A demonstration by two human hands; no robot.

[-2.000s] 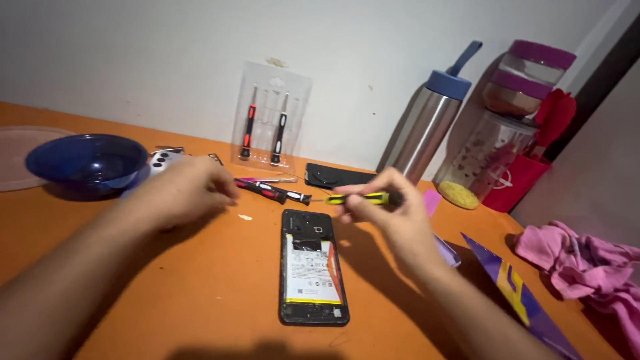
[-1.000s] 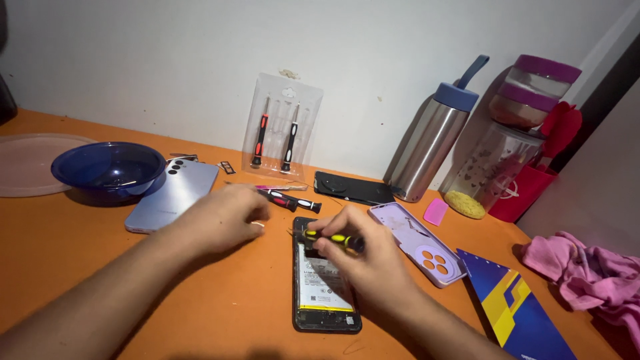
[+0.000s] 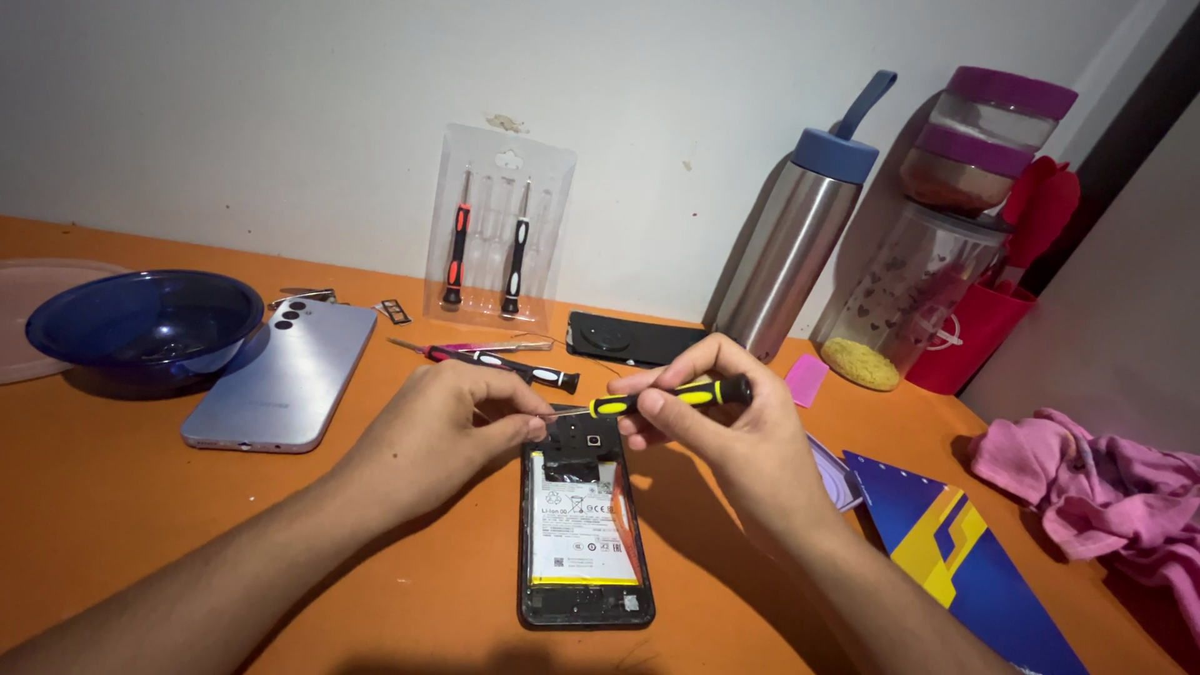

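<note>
A smartphone without its back cover (image 3: 581,525) lies on the orange table, its battery and black inner parts showing. Over its upper end my right hand (image 3: 712,403) holds a yellow and black precision screwdriver (image 3: 670,397) nearly level, its shaft pointing left. My left hand (image 3: 459,412) has its thumb and forefinger together at the screwdriver's tip; whether a screw is between them is too small to tell. Behind my left hand lie a black and white screwdriver (image 3: 530,368) and tweezers (image 3: 506,345).
A silver-blue phone (image 3: 291,375) and a blue bowl (image 3: 150,323) stand left. Behind are a screwdriver blister pack (image 3: 502,225), a black phone cover (image 3: 628,339) and a steel bottle (image 3: 797,244). Right are a lilac case (image 3: 834,478), a blue and yellow card (image 3: 956,553) and a pink cloth (image 3: 1097,497).
A second ago the screwdriver's tip was down at the phone's upper end; now it is raised and level. My left hand has come over to its tip.
</note>
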